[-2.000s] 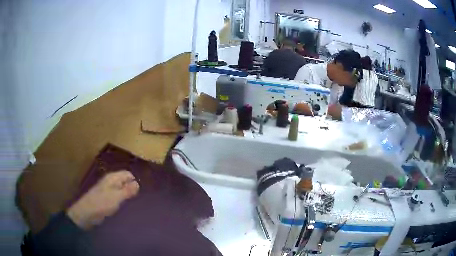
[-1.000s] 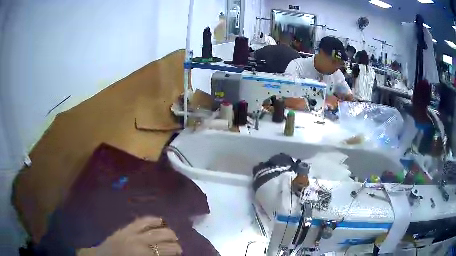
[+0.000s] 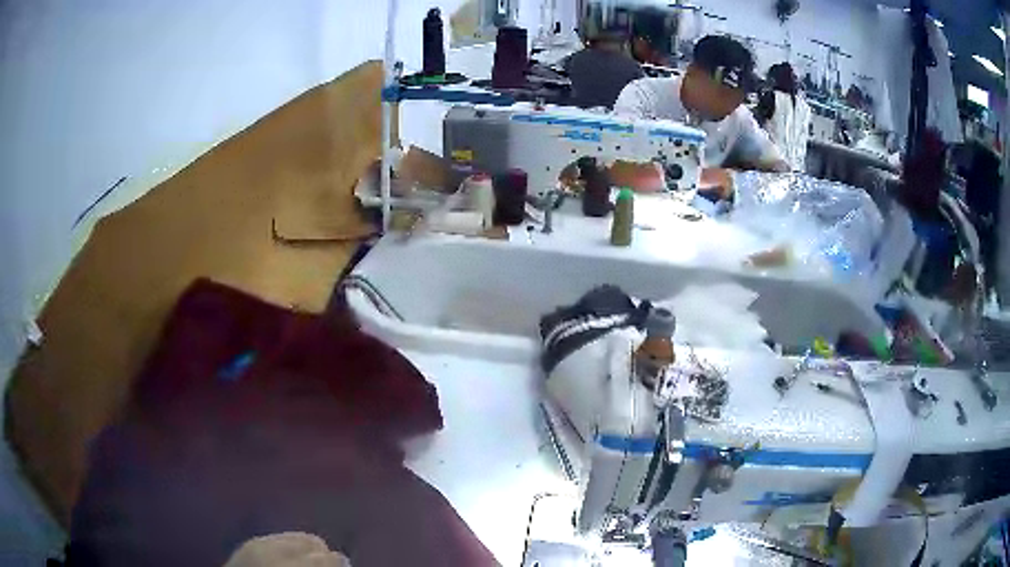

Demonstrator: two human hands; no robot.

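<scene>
A dark maroon cloth piece lies at the lower left, partly on the brown paper and partly on the white table. A small blue mark shows near its upper part. My left hand is at the bottom edge over the cloth. Only its top is in the picture and its fingers are hidden. My right hand is not in view. The white sewing machine head with a blue stripe stands right of the cloth. Its needle area is brightly lit near the bottom edge.
Brown paper leans by the wall. A white trough behind the machine holds white fabric with a dark stripe. Behind it are thread cones, a clear plastic bag and another machine. People sit beyond. Yellow-handled scissors lie under the machine arm.
My left hand has moved down from the middle of the cloth to the bottom edge. The cloth's top has opened out, showing the blue mark. The view has tilted downward.
</scene>
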